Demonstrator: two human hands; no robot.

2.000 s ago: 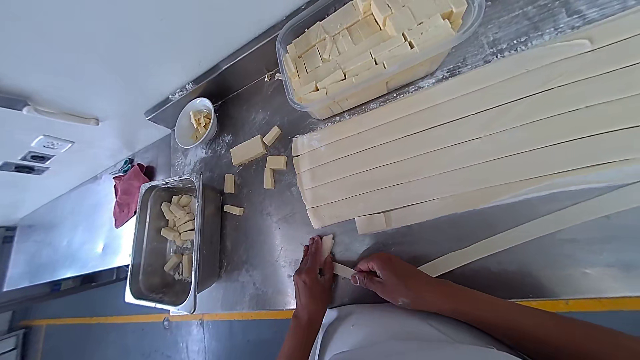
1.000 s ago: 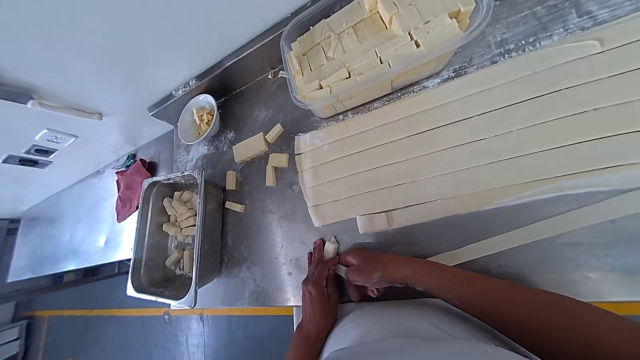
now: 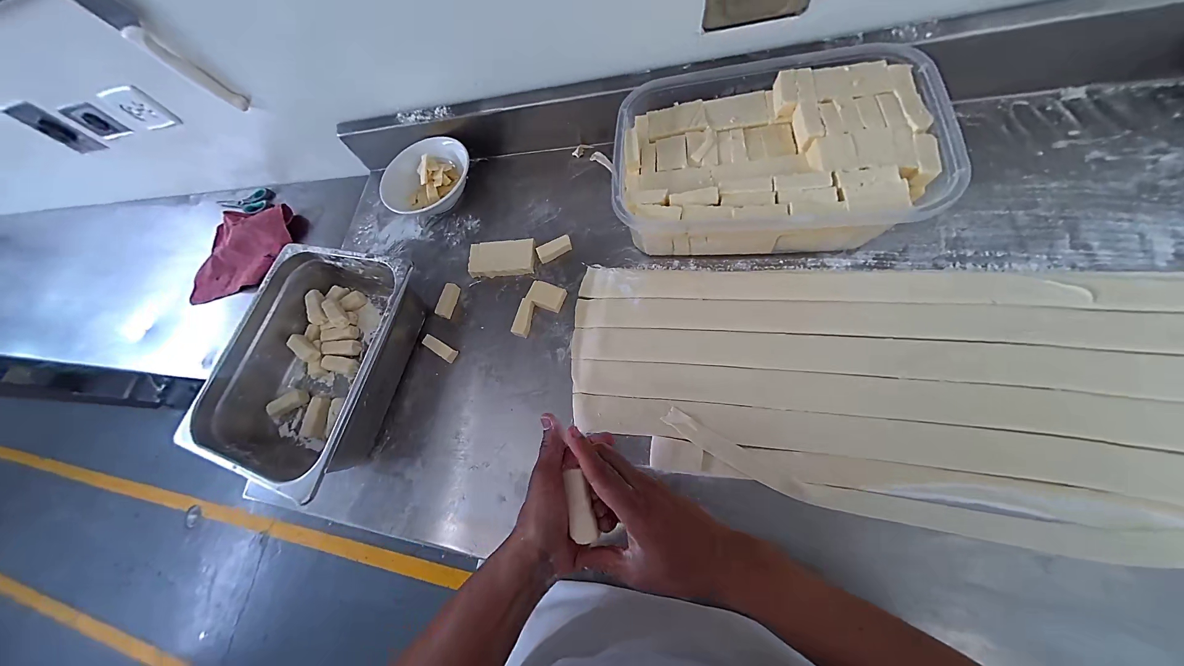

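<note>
Between my left hand [image 3: 544, 509] and my right hand [image 3: 647, 523] is a dough-wrapped stick [image 3: 581, 507], held upright near the table's front edge. Both palms press against it. Long parallel strips of dough [image 3: 832, 370] lie on the steel table to the right, and one loose strip [image 3: 731, 453] has its end folded over the nearest ones. Several cheese sticks [image 3: 447, 301] and a larger cheese block [image 3: 501, 258] lie left of the dough. Wrapped pieces [image 3: 340, 347] sit inside a deep steel pan [image 3: 222, 398] at the left.
A clear plastic tub [image 3: 953, 176] full of cut cheese stands at the back, against the steel upstand. A white bowl [image 3: 396, 185] holds small cheese scraps. A red cloth [image 3: 245, 254] and scissors [image 3: 250, 200] lie beyond the pan. Floor with yellow lines shows below the table edge.
The loose dough strip, earlier running toward my right hand, now lies with its end over the sheet. Both hands have come together around the wrapped stick. The view has turned.
</note>
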